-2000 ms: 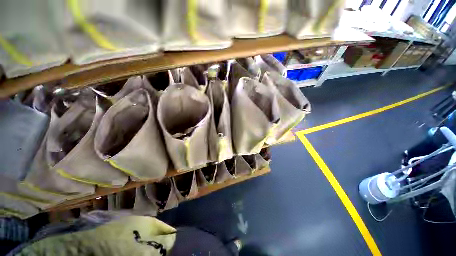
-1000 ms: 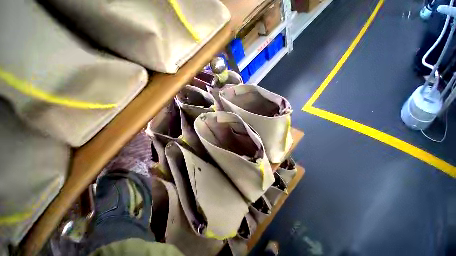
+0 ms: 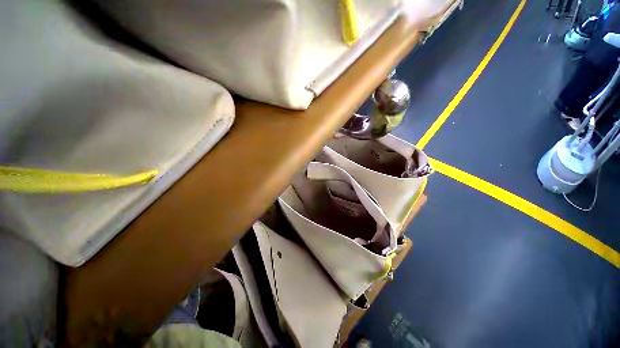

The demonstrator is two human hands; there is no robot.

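Observation:
Large beige bag bodies (image 3: 102, 129) with yellow lines stand on the brown upper shelf (image 3: 224, 190) at the upper left, very close to the camera. Below and right of that shelf, small bag bodies stand crowded on a lower tier; one (image 3: 340, 221) has its mouth open, showing darker lining, and another open one (image 3: 381, 160) stands behind it. A flatter bag body (image 3: 296, 279) with a tiny dark dot is nearer me. A yellow-green cloth shape, perhaps clothing, shows at the bottom edge. Neither of my hands can be made out.
A shiny metal ball-shaped fitting (image 3: 391, 96) sits at the upper shelf's edge. Yellow lane lines (image 3: 510, 197) cross the dark grey floor at right. A white round base (image 3: 565, 163) with pipes stands on the floor at far right, near dark shapes.
The view has moved closer to the upper shelf, which fills more of the left side. The blue bins and white shelving have left the view. No bag has clearly been moved.

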